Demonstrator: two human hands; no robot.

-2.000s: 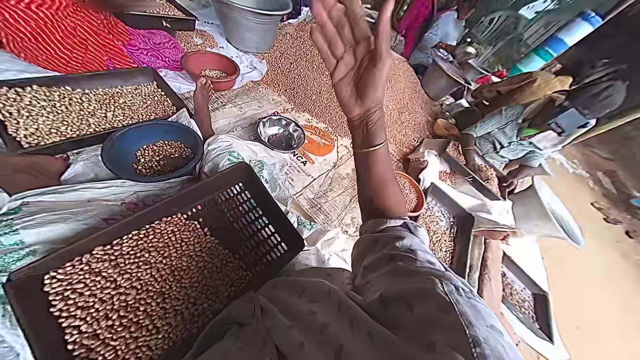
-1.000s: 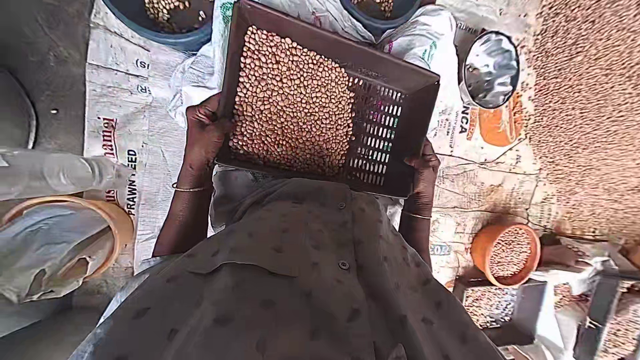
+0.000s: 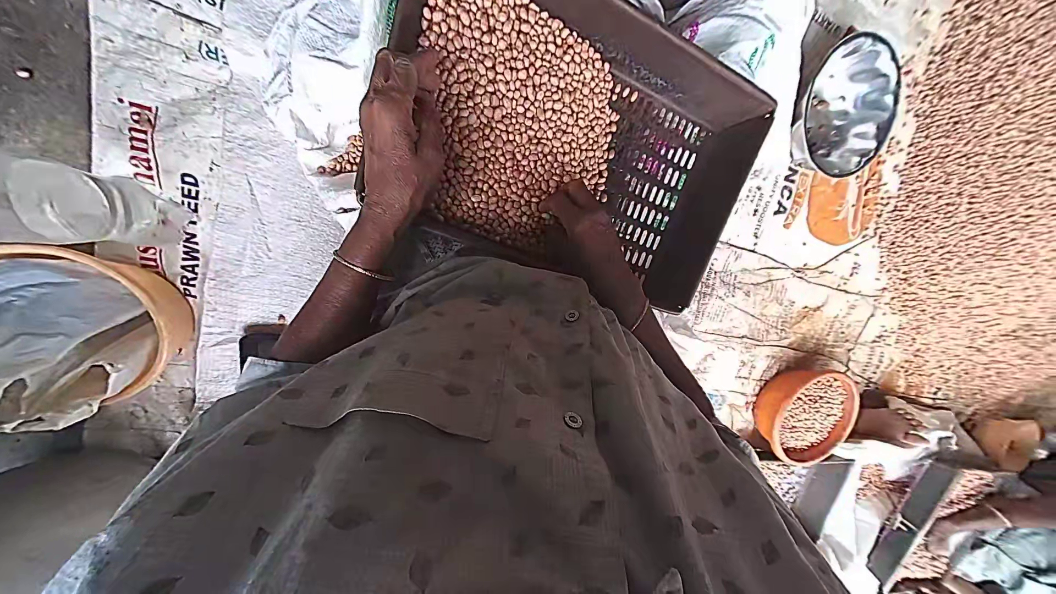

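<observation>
A dark plastic tray [image 3: 701,190] with a slotted bottom lies tilted at top centre, its left part full of shelled peanuts [image 3: 520,107]. My left hand [image 3: 398,136], with a thin bangle at the wrist, holds the tray's left wall, fingers bent over the rim. At the tray's near side, my right hand [image 3: 582,214] touches the peanuts, its fingertips bent down among them; whether it grips any is hidden. The slots show bare to the right of the pile. A few peanuts [image 3: 342,157] lie on white sacking outside the tray, beside my left wrist.
A shiny metal bowl [image 3: 852,105] sits right of the tray on printed sacks [image 3: 742,305]. Beyond spreads a large peanut heap [image 3: 973,190]. An orange bowl of peanuts [image 3: 767,412] stands lower right, near another person's hand [image 3: 887,425]. At left are a plastic bottle [image 3: 66,202] and a round tub [image 3: 169,322].
My right hand has left the tray's right end and come to the peanuts at its near side. My left hand stays at the left wall. The view swung down strongly since the earliest frame.
</observation>
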